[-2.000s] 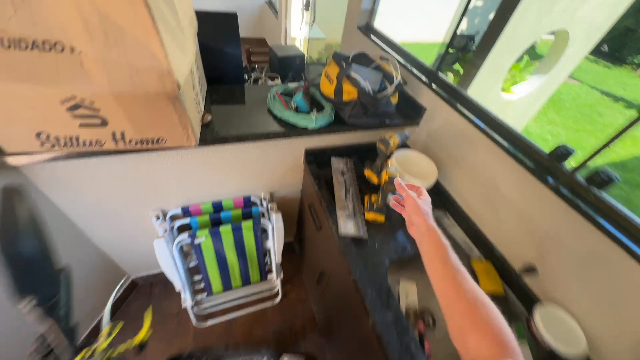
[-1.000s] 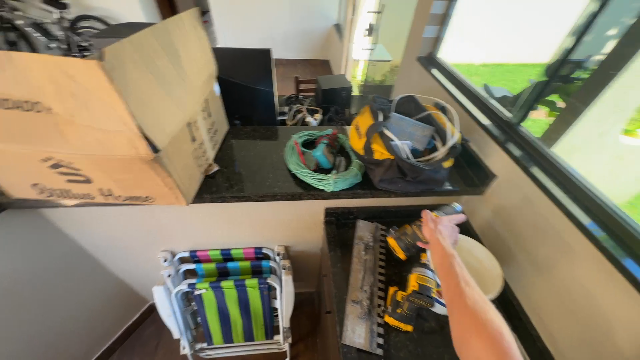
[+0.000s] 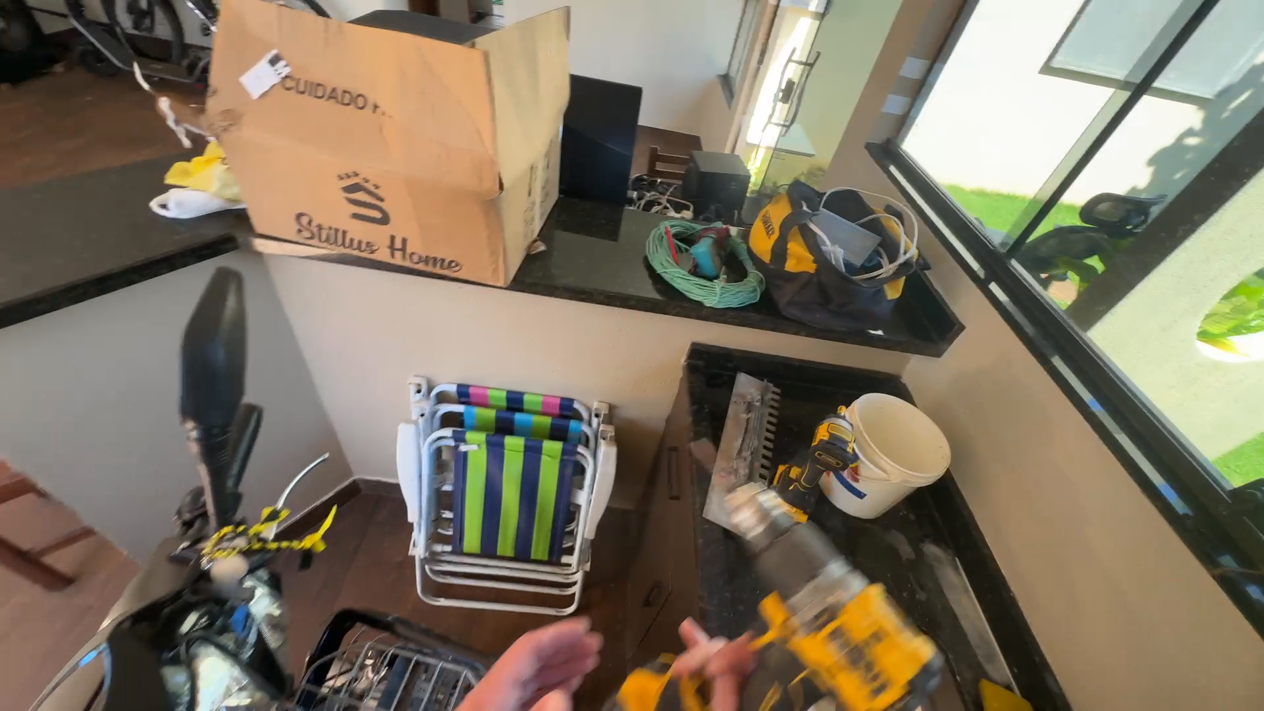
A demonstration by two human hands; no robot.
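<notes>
At the bottom, a yellow and black DeWalt cordless drill [image 3: 839,632] is held up close to the camera, its chuck tilted up and left. My right hand [image 3: 716,660] is closed around its handle, mostly hidden by the tool. Left of it, my left hand [image 3: 543,664] is open and empty, blurred and partly cut off by the frame edge. Beyond the drill, a second cordless power tool [image 3: 825,454] stands on the black stone counter [image 3: 879,553], against a white plastic bucket [image 3: 894,454]. A notched steel trowel [image 3: 743,439] lies to its left.
A cardboard box [image 3: 385,148], a coil of green cord [image 3: 691,276] and a tool bag [image 3: 829,262] sit on the raised ledge. Folded striped chairs [image 3: 513,494] lean by the wall. A wire basket [image 3: 385,671] and a handlebar with a black mirror [image 3: 212,346] are at lower left.
My right hand was reaching over the tools on the counter; it now holds the drill near the camera. My left hand has come into view. The second power tool remains beside the bucket.
</notes>
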